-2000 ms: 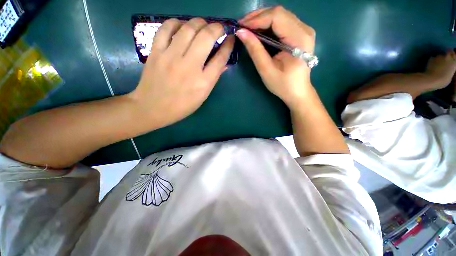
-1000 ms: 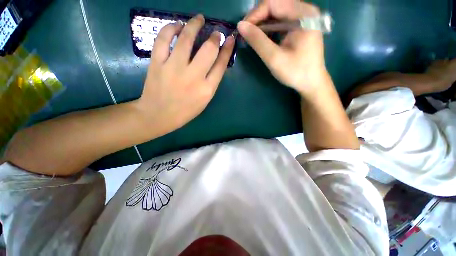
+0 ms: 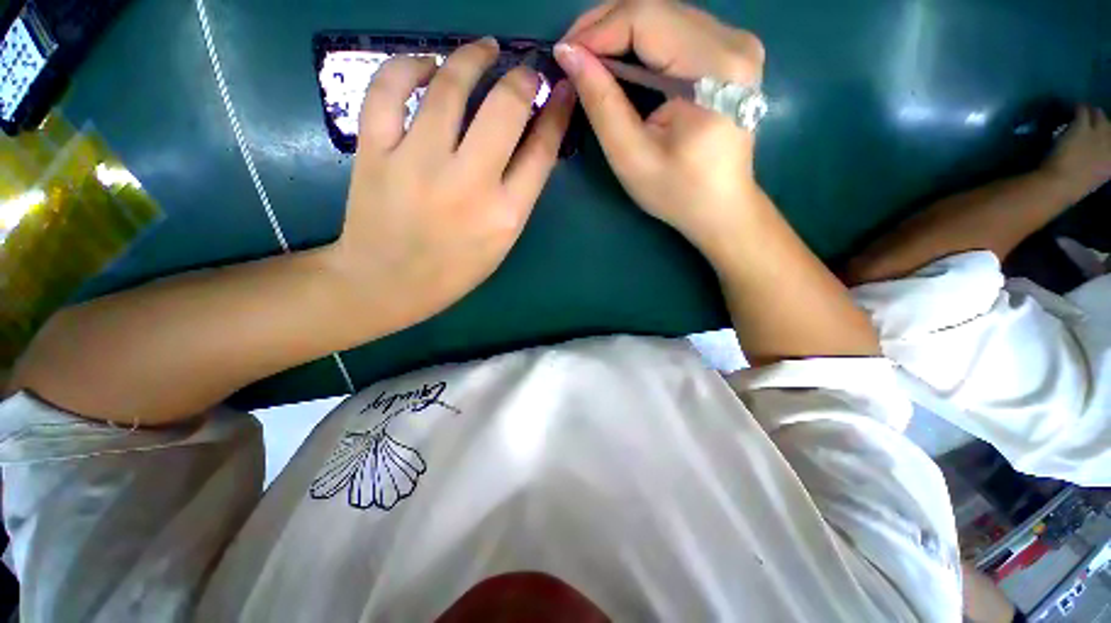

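A slim black handset unit (image 3: 346,95) with a white patterned area at its left end lies on the dark green mat (image 3: 634,286). My left hand (image 3: 445,183) is spread over it, fingertips pressing on its face and covering much of its middle. My right hand (image 3: 670,134) holds a slim tool (image 3: 652,80) like a pen, with a whitish crinkled wrap at its rear. The fingertips are at the unit's right end. The tool's tip and what it touches are hidden by the fingers.
A shiny yellow transparent sheet (image 3: 73,225) lies at the left. A black object with a white patch (image 3: 22,61) is at the upper left. A thin white line crosses the mat. At right is another person's forearm (image 3: 975,207) and white sleeve. Cluttered racks (image 3: 1048,554) show at lower right.
Since one second ago, my right hand and the tool have moved a little left, with the fingertips closer to the unit. My left hand stays on the unit. The other person's arm has shifted.
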